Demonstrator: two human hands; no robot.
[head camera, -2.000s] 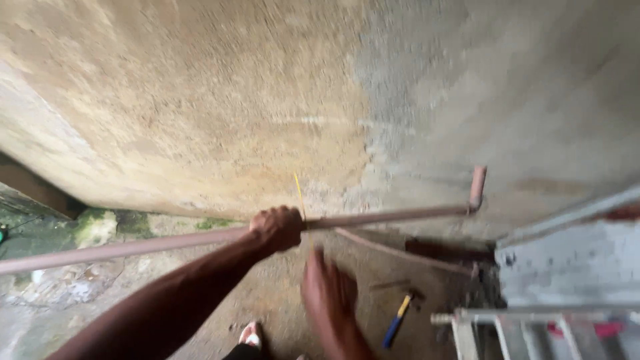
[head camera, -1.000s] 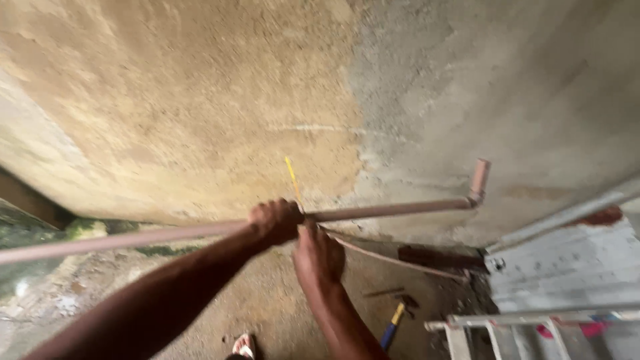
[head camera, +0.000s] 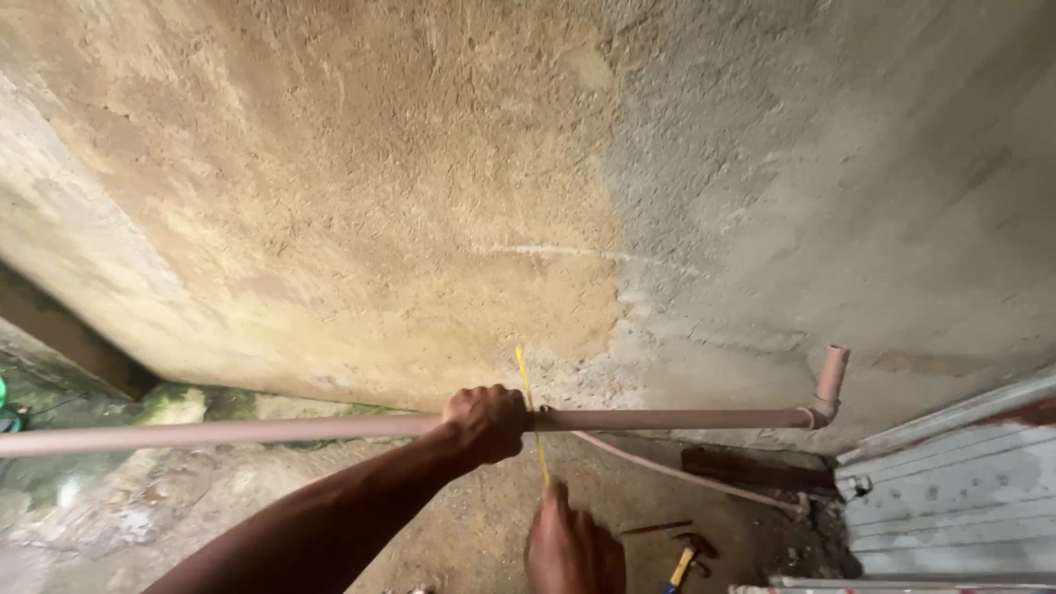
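A long pinkish-brown plastic pipe (head camera: 676, 420) crosses the view level, with an elbow fitting (head camera: 822, 412) and a short upturned piece at its right end. My left hand (head camera: 488, 421) is closed around the pipe near the middle. Just right of that fist, a thin yellow strip (head camera: 541, 462), perhaps a hacksaw blade, lies across the pipe and sticks out beyond it. Below the pipe, my right hand (head camera: 569, 540) grips the near end of the strip and looks slightly blurred.
Behind the pipe rises a rough plastered wall (head camera: 396, 190). On the floor lie a claw hammer (head camera: 683, 565) and a thin dark rod (head camera: 656, 527). A thinner pipe (head camera: 685, 473) runs low to the right, near a corrugated metal sheet (head camera: 949, 495) and part of a ladder (head camera: 891, 587).
My right hand was up close to the pipe a second ago and is now lower, away from it. My left hand keeps its hold on the pipe.
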